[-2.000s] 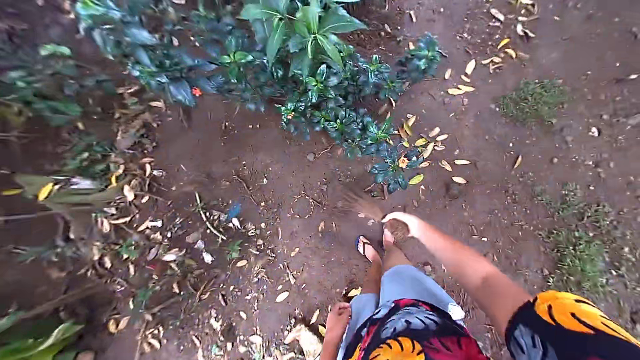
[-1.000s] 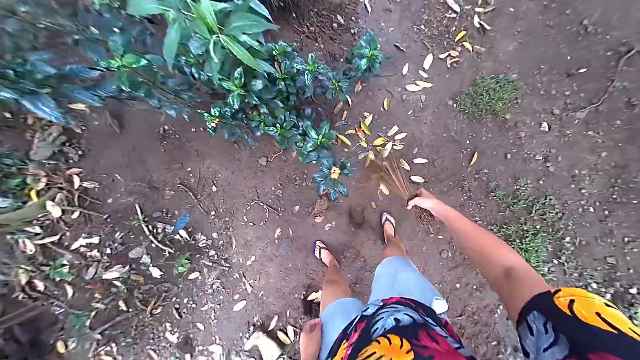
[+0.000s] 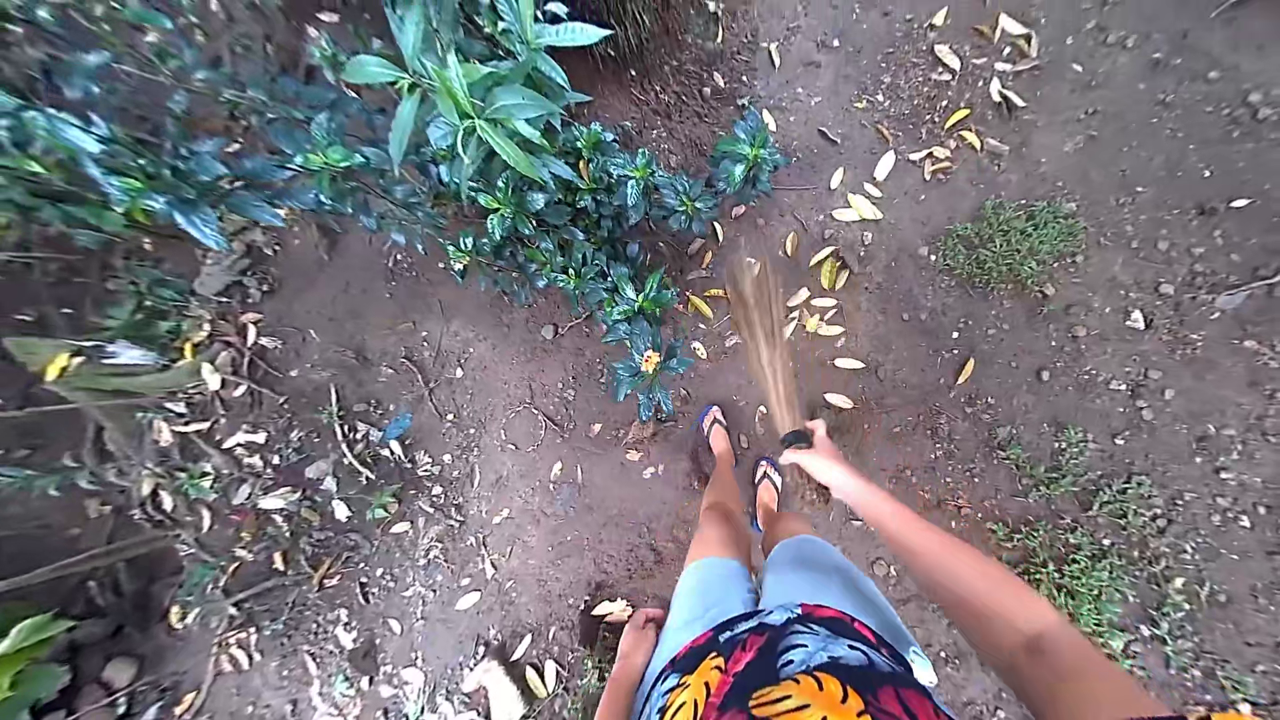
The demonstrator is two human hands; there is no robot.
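Note:
My right hand is shut around the dark-bound handle end of a stick broom, in front of my sandalled feet. The broom's thin bristles are blurred and fan out over the bare soil, just left of a scatter of yellow and pale fallen leaves. My left hand hangs low beside my left thigh, its fingers curled; whether anything is inside them cannot be made out. Pale dry leaves lie on the ground close by it.
Leafy green shrubs edge the ground ahead and to the left, one bearing a yellow-orange flower. Leaf litter and twigs cover the left side. Grass tufts grow at the right, and another pile of leaves lies farther off.
The broom has swung between frames; a second ago its bristles were sharper and angled more to the left. My feet have shifted as I step. The left hand has stayed low by the thigh.

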